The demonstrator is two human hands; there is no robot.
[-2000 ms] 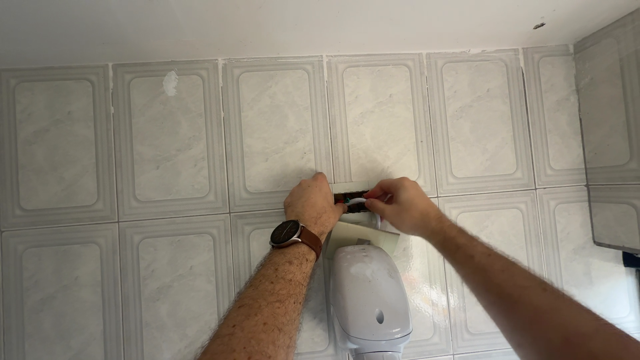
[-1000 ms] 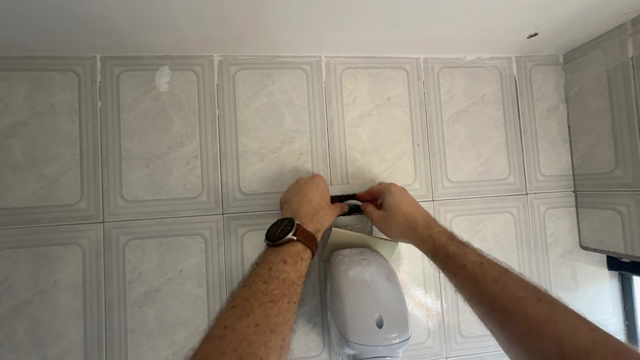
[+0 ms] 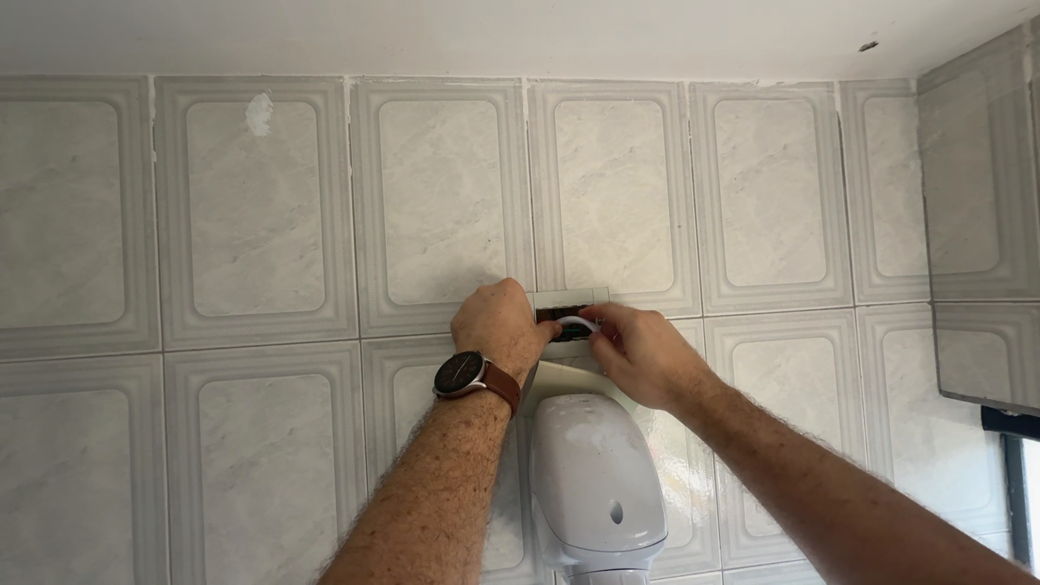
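A light rectangular frame (image 3: 573, 297) surrounds a dark opening in the tiled wall. A short white cable (image 3: 575, 321) arches across that opening. At its left end, my left hand (image 3: 500, 321) has its thumb against the cable, the other fingers curled and partly hidden. The fingertips of my right hand (image 3: 642, 349) pinch around the cable's right end at the opening's right side. Right below the opening is a white plastic electric shower head unit (image 3: 597, 479), with a cream-coloured plate (image 3: 565, 382) behind its top.
Grey marbled tiles (image 3: 443, 203) cover the wall up to a pale ceiling (image 3: 455, 36). At the right, a tiled side wall (image 3: 967, 203) meets it, with a dark frame edge (image 3: 1011, 422) low down. One tile bears a white patch (image 3: 259, 114).
My right hand has shifted slightly at the opening, and more of the white cable shows between my hands than one second ago. My left hand stays at the left side.
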